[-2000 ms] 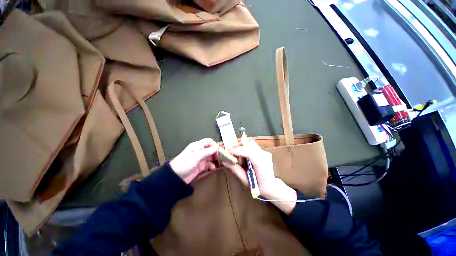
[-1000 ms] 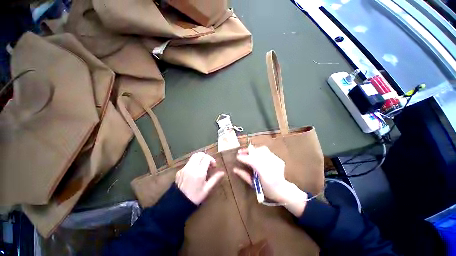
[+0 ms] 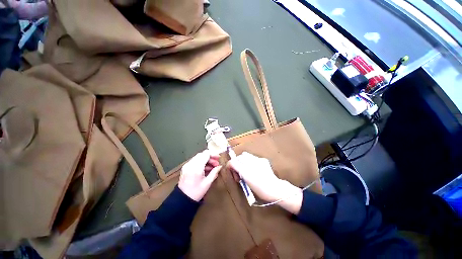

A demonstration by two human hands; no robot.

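Observation:
A tan tote bag point(image 3: 273, 157) lies across the table's front edge towards my lap, one strap point(image 3: 259, 91) standing up at its mouth and another looped at the left. The cream webbing tabs point(image 3: 216, 140) with small metal fittings stick out from the mouth. My left hand point(image 3: 198, 174) pinches the bag's mouth edge just below the tabs. My right hand point(image 3: 256, 177) holds the slim thread burner pen point(image 3: 246, 193), its tip end near the tabs and its thin cord trailing right. A red-brown leather patch point(image 3: 262, 250) shows at the bottom.
Other tan bags point(image 3: 43, 146) are piled at the left and upper left. A white power strip point(image 3: 332, 86) with a black adapter and red item lies on the right of the green-topped table point(image 3: 192, 103). A clear bin point(image 3: 104, 240) is at the lower left. A person's arm shows top left.
My left hand has gone from lying spread on the bag to pinching at its mouth. My right hand with the pen has closed in beside it. The view has shifted, moving the scene left.

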